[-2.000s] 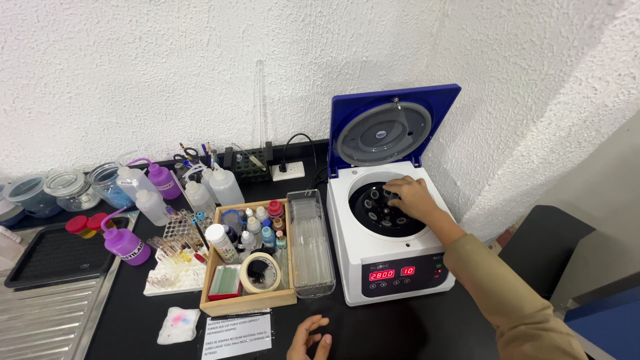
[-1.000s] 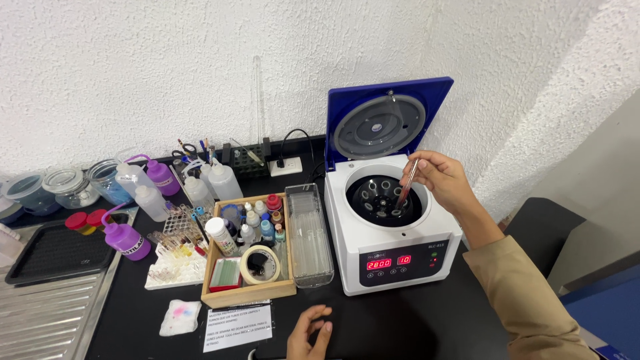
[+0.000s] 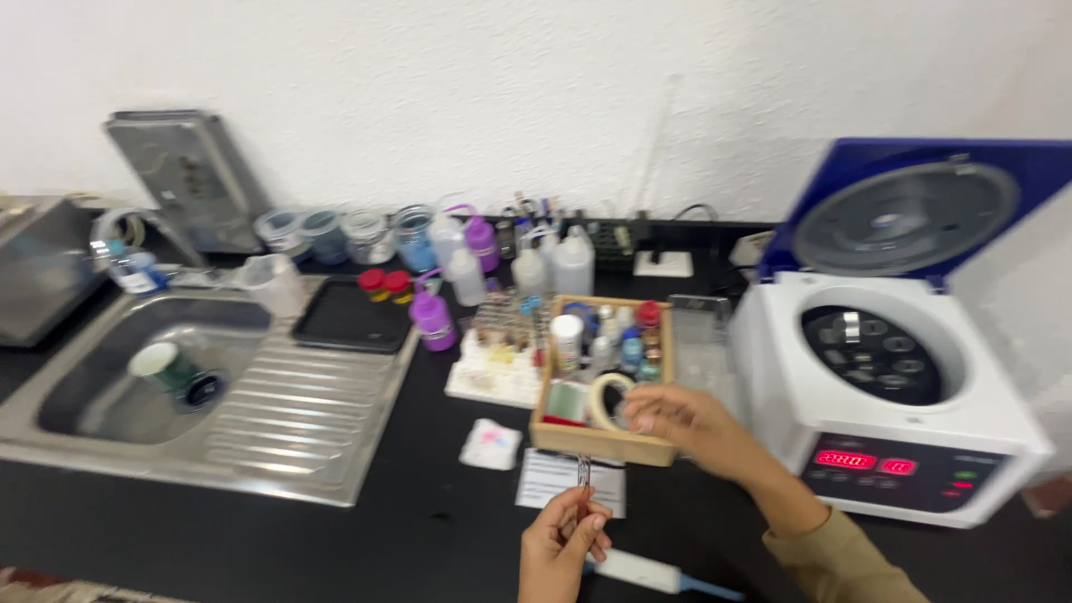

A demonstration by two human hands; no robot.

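Note:
My left hand [image 3: 566, 536] pinches a thin glass tube [image 3: 584, 481] with red contents, upright at the lower middle. My right hand [image 3: 691, 423] is above the front right corner of a wooden box [image 3: 603, 442], beside a roll of tape [image 3: 601, 402]; its fingers are bent and look to hold nothing, though the view is blurred. The white centrifuge [image 3: 779, 368] stands at the right with its blue lid [image 3: 921, 205] raised and its rotor [image 3: 871, 352] showing. Below my left hand lies a white and blue pipette-like tool [image 3: 641, 571], partly hidden.
A white rack [image 3: 490, 381] of tubes and purple wash bottles [image 3: 433, 322] stand left of the box. Stained gauze [image 3: 491, 445] and a printed sheet [image 3: 536, 483] lie in front. A clear tray [image 3: 699, 356] sits beside the centrifuge; a steel sink [image 3: 310, 435] is at the left.
The red tube, in my right hand above the rotor a second ago, is now in my left hand. My right hand has moved left, away from the centrifuge. The view has swung left.

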